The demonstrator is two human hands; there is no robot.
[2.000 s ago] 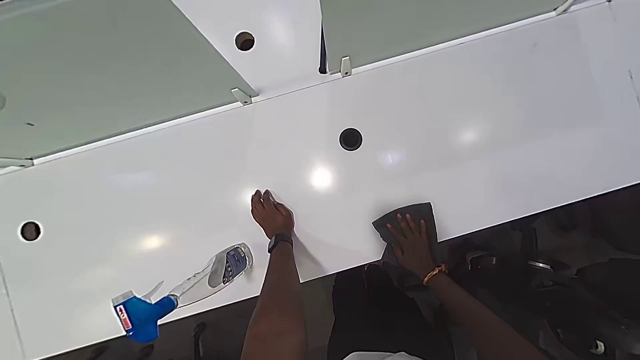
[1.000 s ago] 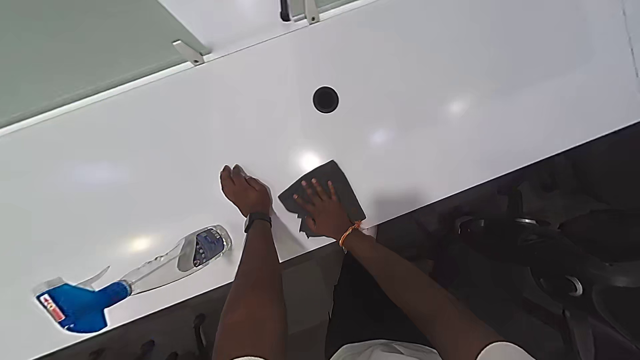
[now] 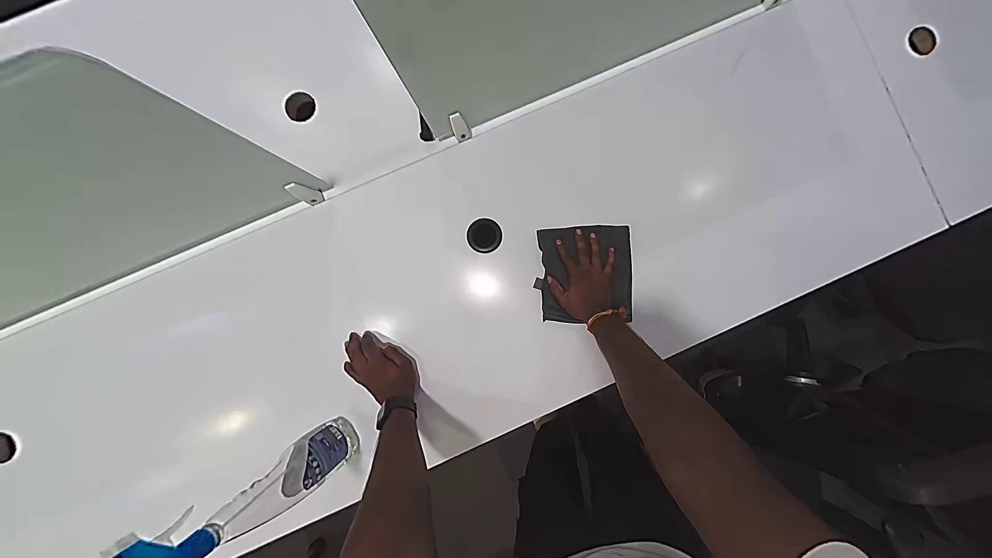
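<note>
My right hand [image 3: 586,280] lies flat with fingers spread on a folded dark grey cloth [image 3: 620,302], pressing it to the white desktop [image 3: 744,232]. To its left, my left hand [image 3: 383,367], a dark watch on its wrist, rests on the desktop with its fingers curled and nothing seen in it. A clear spray bottle [image 3: 287,473] with a blue trigger head [image 3: 174,545] lies on its side at the lower left, below my left hand; part of the head is cut off by the frame's edge.
A round black grommet [image 3: 484,235] sits in the desktop between the hands and the back edge. Frosted panels [image 3: 139,194] with small brackets [image 3: 459,126] stand along that edge. More round holes [image 3: 922,40] show in the white surfaces. Dark chairs [image 3: 914,403] are at the lower right.
My right hand and the cloth have moved away from the front edge and to the right, farther from my left hand, with the cloth now right of the grommet. The view has shifted.
</note>
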